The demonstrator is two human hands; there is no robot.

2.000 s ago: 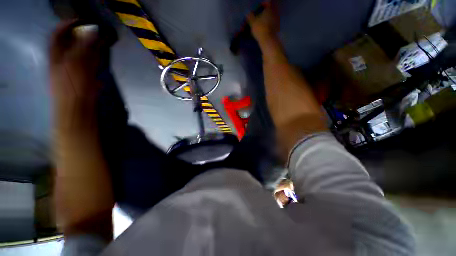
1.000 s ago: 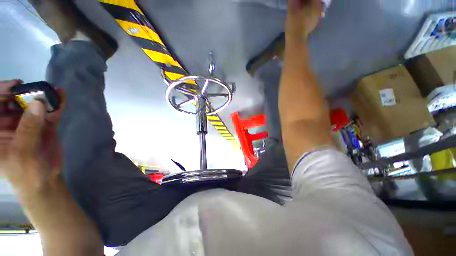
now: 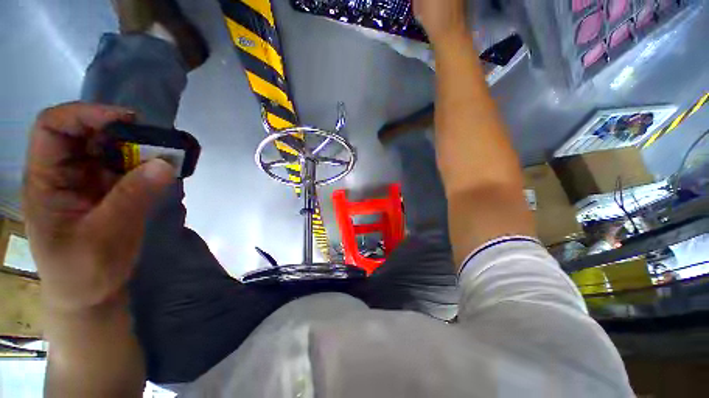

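My left hand (image 3: 93, 202) is at the left, above my thigh. It pinches a small black rounded-square housing (image 3: 186, 148) with a white and yellow inside, its thumb lying on the white part. My right arm reaches up to the top edge. My right hand (image 3: 440, 14) is mostly cut off there; its fingertips and anything in them are hidden.
A stool's chrome footrest ring (image 3: 305, 130) and a red plastic stool (image 3: 369, 221) are below my lap. Yellow-black tape (image 3: 256, 50) marks the floor. Black shiny parts (image 3: 365, 14), pink parts (image 3: 591, 27) and cardboard boxes (image 3: 552, 194) are at the upper right.
My left hand has moved right and slightly inward with the housing. My right hand has moved slightly left, farther out of the top edge. The black shiny and pink parts have come into view.
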